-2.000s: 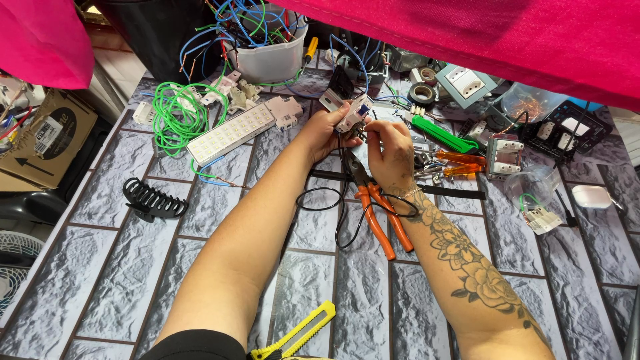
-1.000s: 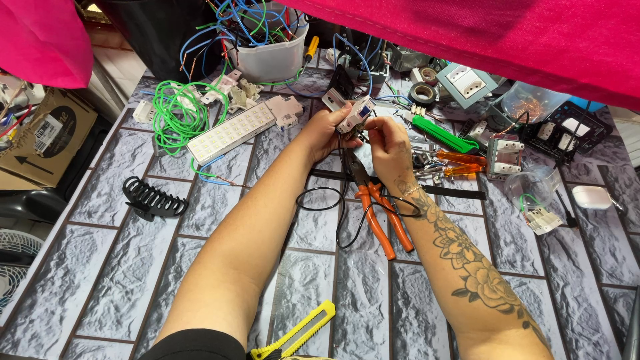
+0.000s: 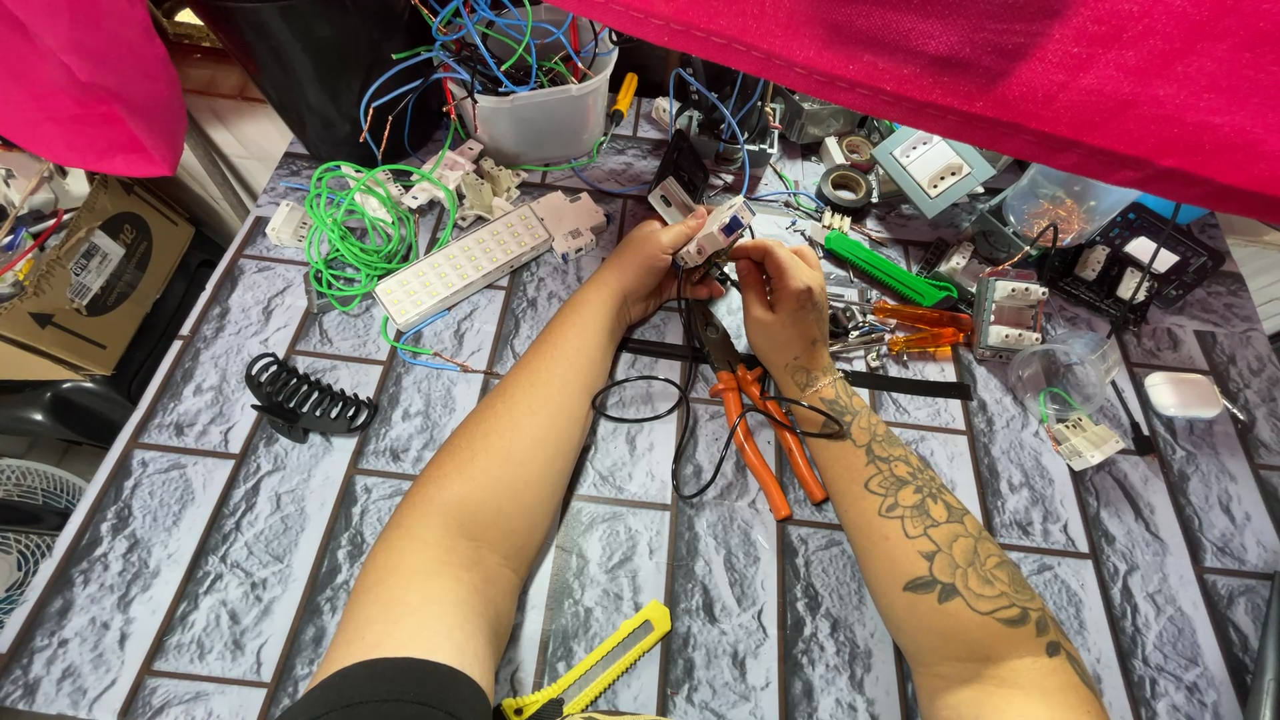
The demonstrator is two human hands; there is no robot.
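Note:
My left hand (image 3: 655, 262) grips a small white electrical module (image 3: 716, 235) with a blue part, thumb on its near edge. My right hand (image 3: 785, 300) is at the module's lower right side, its thumb and forefinger pinched together; whether they hold a wire end is too small to tell. A thin black wire (image 3: 640, 418) hangs from below the module and loops over the table. Pliers with orange handles (image 3: 745, 430) lie between my forearms, jaws toward the hands. Behind the module leans a black piece with a pale plate (image 3: 678, 190).
Left of my arms lie an LED light bar (image 3: 465, 265), coiled green wire (image 3: 360, 235) and a black hair claw (image 3: 310, 397). A yellow utility knife (image 3: 590, 665) lies near the front. To the right are a green cutter (image 3: 890, 270), orange-handled screwdrivers (image 3: 920, 318), sockets (image 3: 1012, 315) and an earbud case (image 3: 1183, 395).
My right hand's fingers have shifted slightly beside the module. My left hand still holds the module, and the pliers have not moved.

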